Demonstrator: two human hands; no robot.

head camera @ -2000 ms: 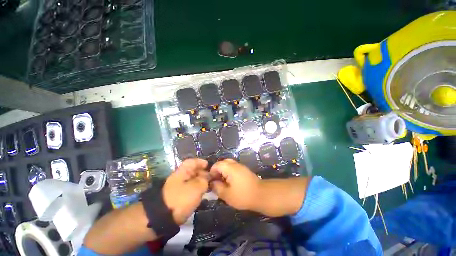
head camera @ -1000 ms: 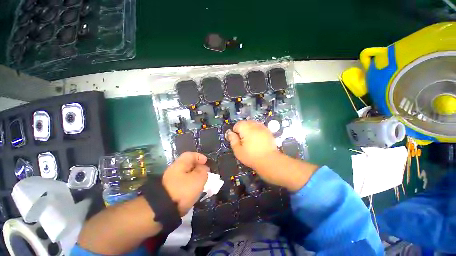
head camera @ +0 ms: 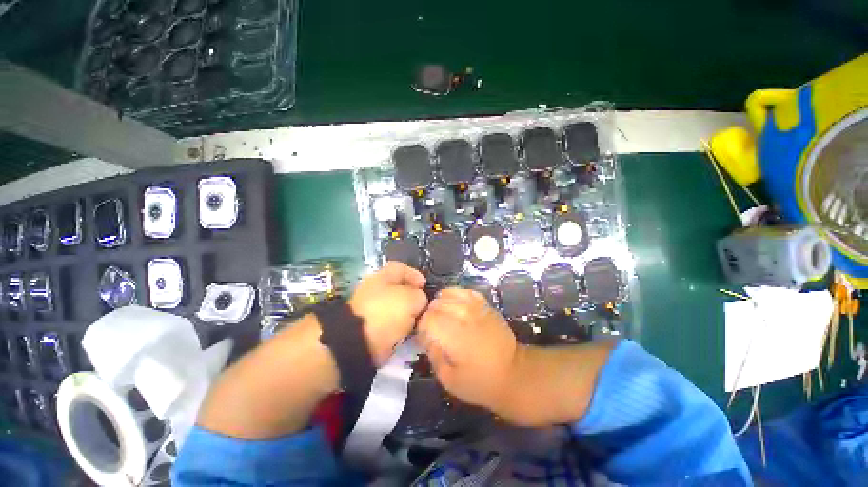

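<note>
A clear blister tray (head camera: 623, 228) holds rows of black watch modules (head camera: 498, 155). Two modules in the second row bear pale round adhesive pads (head camera: 485, 249). My left hand (head camera: 388, 309) pinches a white release liner strip (head camera: 381, 411) that hangs below it. My right hand (head camera: 468, 347) meets the left over the tray's left part, its fingers bent and close together. Whether it holds a pad is hidden. Both hands cover some modules.
A black foam tray (head camera: 246, 247) with silver-white watch cases stands at left. A roll of adhesive pads (head camera: 71, 423) lies lower left, a shiny packet (head camera: 300, 285) beside the foam tray. A loose module (head camera: 435, 79) lies on the conveyor. A yellow-blue fan (head camera: 785, 143), cylinder (head camera: 776, 257) and white paper (head camera: 776, 333) are at right.
My right hand has moved back from the second row to my left hand. A second pale disc now shows on a module there. The whole view has shifted, so the scene sits further right.
</note>
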